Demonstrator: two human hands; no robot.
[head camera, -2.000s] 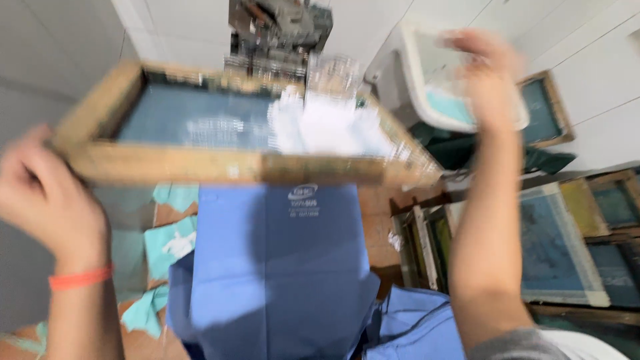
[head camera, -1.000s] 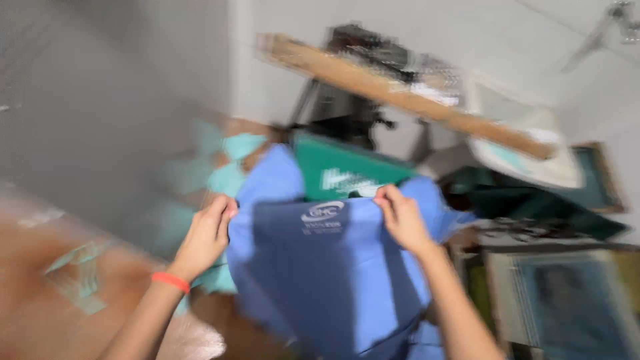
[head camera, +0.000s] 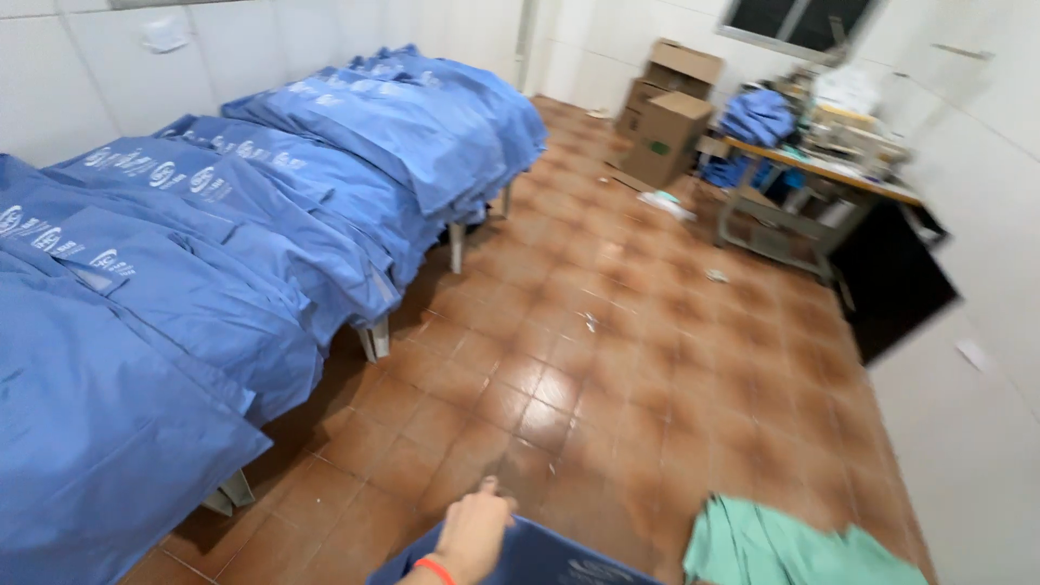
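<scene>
My left hand, with a red band at the wrist, grips the upper edge of a blue printed garment at the bottom of the head view. Only the top part of this garment shows, with part of a white print on it. My right hand is out of view. Along the left wall, many blue garments with white prints lie overlapping on tables or benches with pale legs. Green fabric lies at the lower right, close to the held garment.
Cardboard boxes stand at the far wall. Beside them is a sewing table bearing machines and blue cloth. A black panel leans near the right wall. Small scraps lie on the tiled floor.
The view has swung from the printing frames to the room with the laid-out garments. Earlier both hands held the blue garment by its edge; now only my left hand shows on it.
</scene>
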